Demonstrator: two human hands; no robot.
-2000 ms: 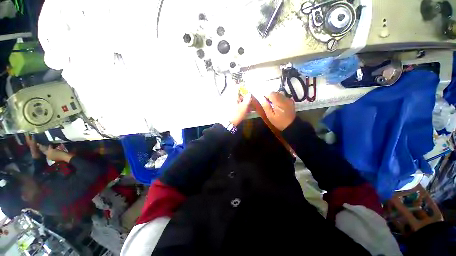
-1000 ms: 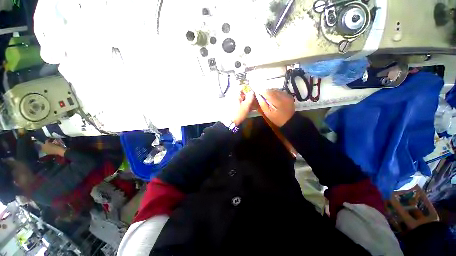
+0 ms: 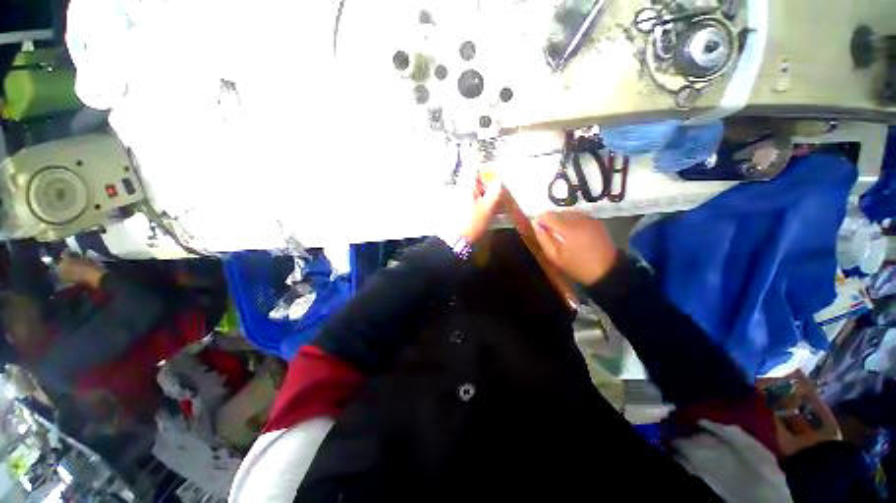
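My left hand (image 3: 479,210) is at the table's front edge, closed around the upper end of the orange-brown ruler (image 3: 538,250). The ruler slants down to the right over my dark apron. My right hand (image 3: 580,246) is beside the ruler's middle, fingers curled, with a tiny thin item at the fingertips that is too small to name. White fabric (image 3: 246,138) lies overexposed on the table left of my hands, its edges hard to see.
Machine head (image 3: 609,69) at the upper right; black-handled scissors (image 3: 588,175) by it. Blue fabric (image 3: 752,260) hangs at right. Blue basket (image 3: 257,324) with pale scraps lies below the table edge. Second machine (image 3: 74,192) and a person (image 3: 108,324) are at left.
My right hand has moved down and right along the ruler, away from my left hand. The left hand has stayed near the same spot. The view has shifted slightly.
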